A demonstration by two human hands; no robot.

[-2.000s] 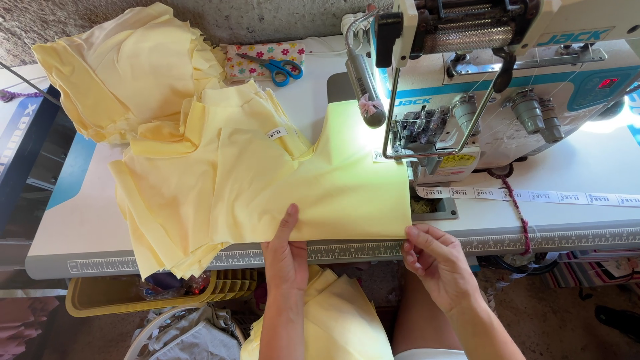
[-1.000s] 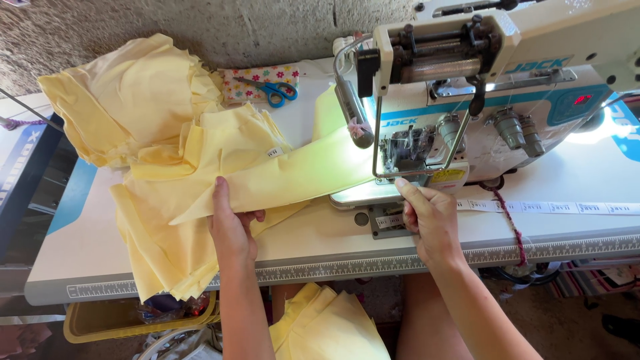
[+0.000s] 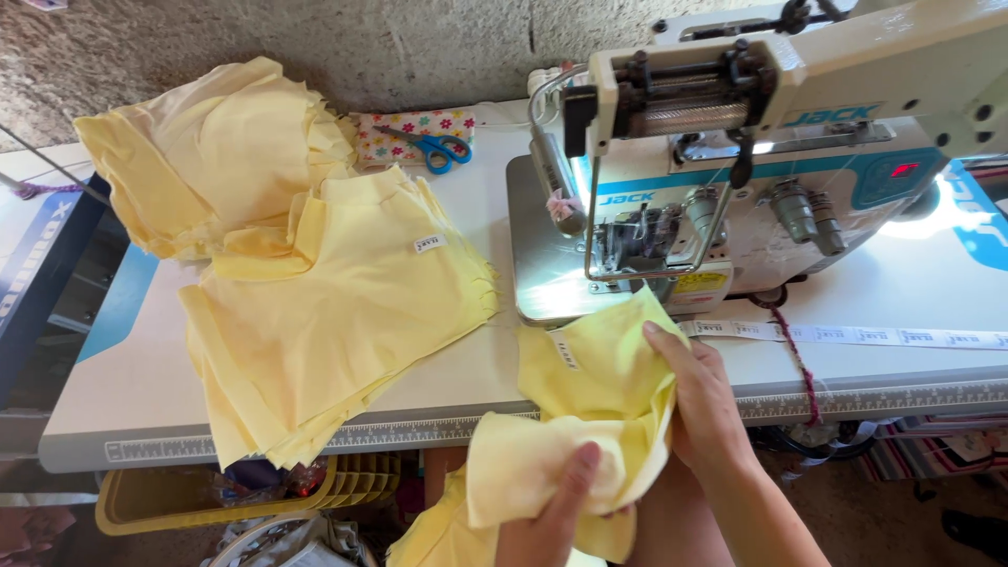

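Note:
A yellow fabric piece (image 3: pixel 598 354) with a small white label hangs between my hands at the table's front edge, just below the Jack sewing machine (image 3: pixel 669 189). My left hand (image 3: pixel 563 496) pinches its folded lower part, thumb on top. My right hand (image 3: pixel 701 386) grips its right side near the upper corner. Bare metal shows on the machine's lit plate (image 3: pixel 551 283), beside the presser foot. Left of it lies a stack of yellow cut pieces (image 3: pixel 331 307), a white label on the top one. More yellow fabric (image 3: pixel 441 528) lies low, around my lap.
A bunched yellow fabric pile (image 3: pixel 213 150) lies at the back left. Blue-handled scissors (image 3: pixel 437 150) rest on a flowered cloth (image 3: pixel 378 146). A label tape (image 3: pixel 850 335) runs along the right, crossed by a braided cord (image 3: pixel 799 362). Under the front edge is a yellow plastic basket (image 3: pixel 142 504).
The fabric has come off the machine plate toward me, and is now bunched between my hands. My left hand has moved right and down from beside the stack.

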